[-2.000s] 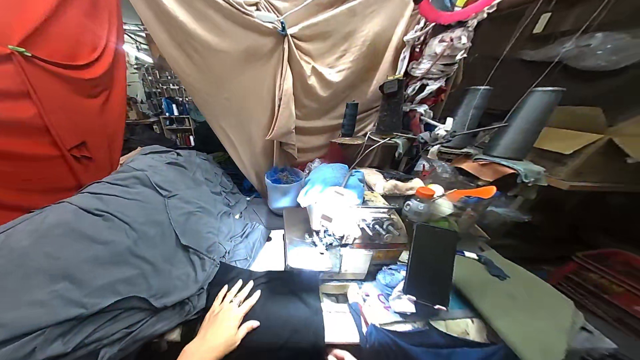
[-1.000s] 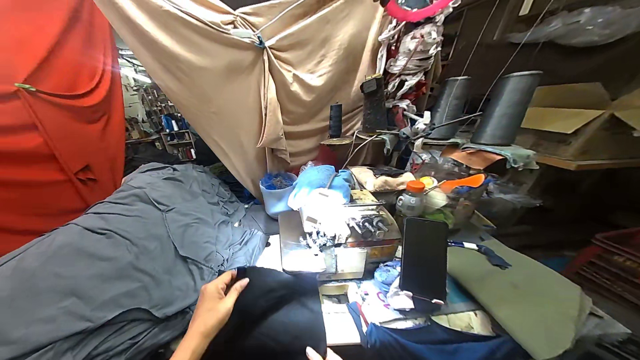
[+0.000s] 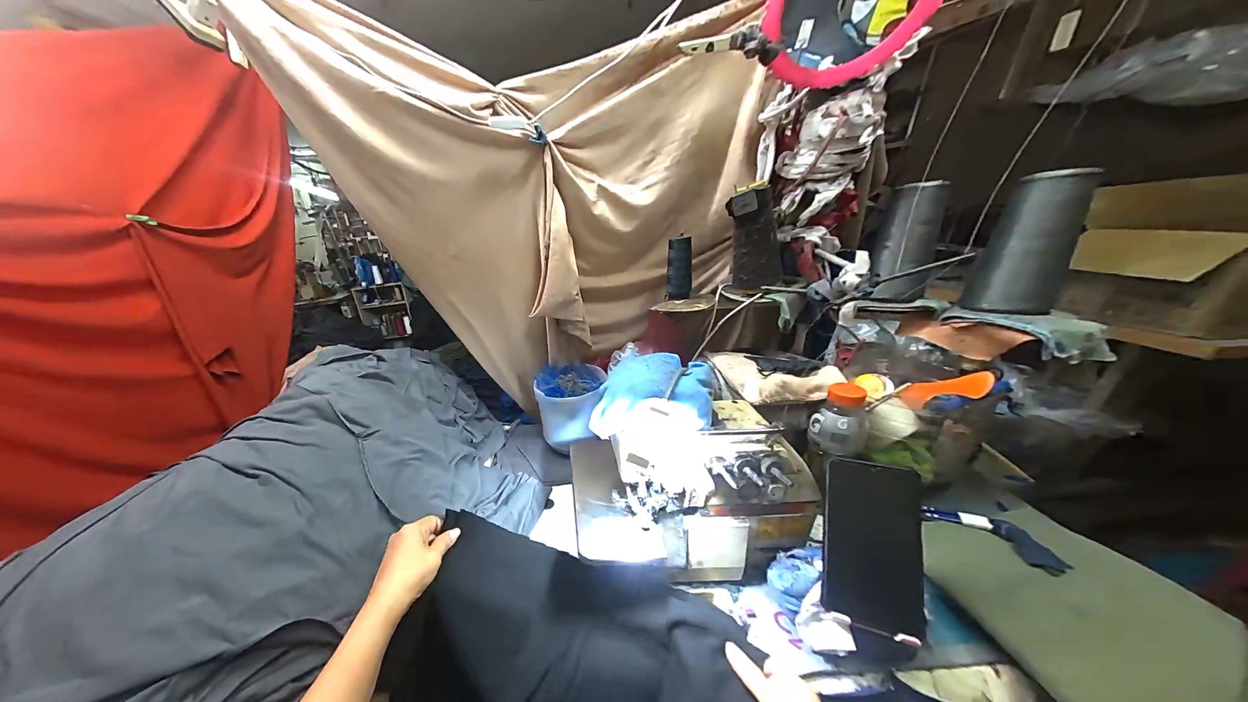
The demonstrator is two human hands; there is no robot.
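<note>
My left hand (image 3: 414,561) pinches the upper left corner of a black fabric piece (image 3: 546,614) between thumb and fingers. At the bottom edge, my right hand (image 3: 770,678) is partly in view against the right part of that cloth; its grip cannot be made out. The black fabric stretches between both hands, in front of an overlock sewing machine (image 3: 697,507) lit by a bright lamp glare. Left of the cloth lies a big heap of grey fabric (image 3: 244,507).
A smartphone (image 3: 873,551) stands upright right of the machine. Behind it are an orange-capped bottle (image 3: 838,419) and a blue-white tub (image 3: 567,405) of scraps. Large thread cones (image 3: 1033,239) stand at the right, beside cardboard boxes (image 3: 1160,253). Beige cloth (image 3: 419,175) hangs behind.
My left hand lay flat on the black fabric two seconds ago, then took hold of its edge. The cloth's corner is now raised and more of it is spread toward the right.
</note>
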